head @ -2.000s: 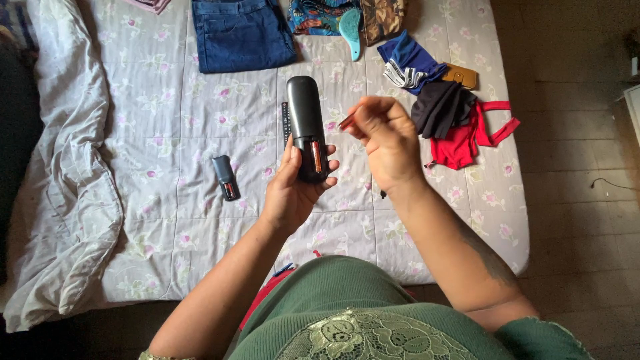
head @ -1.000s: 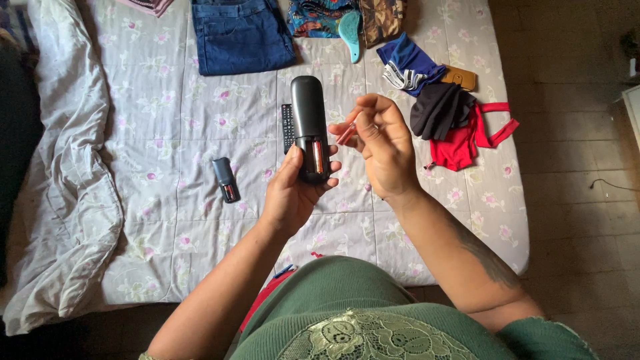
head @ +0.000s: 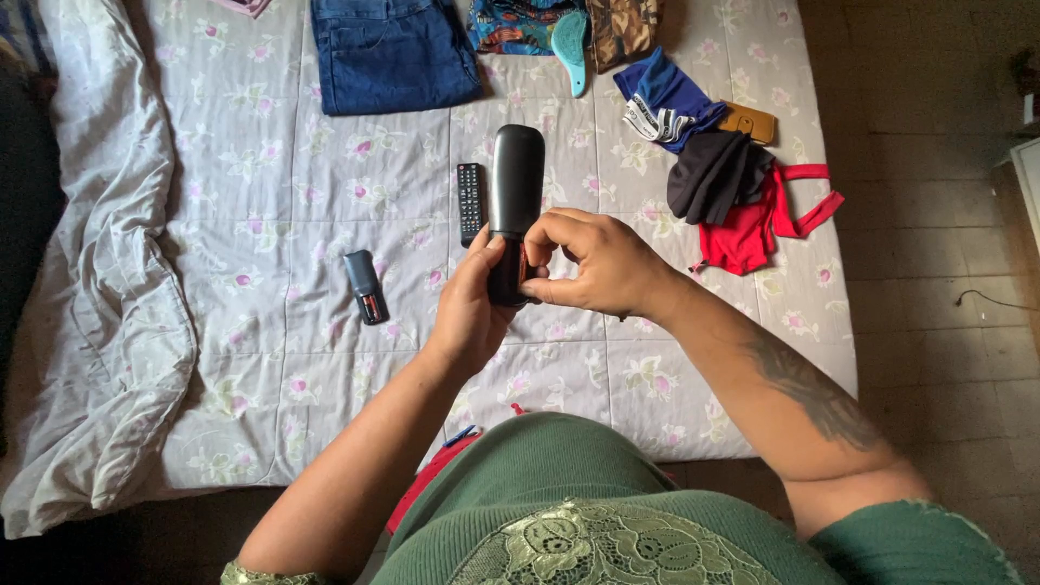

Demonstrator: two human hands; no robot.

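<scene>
My left hand (head: 475,305) holds a black remote control (head: 517,179) upright, its back facing me and its lower compartment uncovered. At that compartment, the thumb and fingers of my right hand (head: 597,264) grip a red battery (head: 523,264), partly hidden by the fingers. A second remote control (head: 470,203), buttons up, lies on the bed just left of the held one. Farther left lies a smaller dark remote (head: 366,286) with its compartment uncovered and red batteries showing.
Folded jeans (head: 396,57), a turquoise hairbrush (head: 570,49) and camouflage cloth (head: 621,32) lie at the bed's far side. Blue underwear (head: 670,97), a tan wallet (head: 751,122), black cloth (head: 719,175) and a red garment (head: 743,236) are at the right. A rumpled sheet (head: 122,244) covers the left side.
My right hand has moved left and down from beside the remote to its compartment, bringing the red battery there. The left hand still holds the remote.
</scene>
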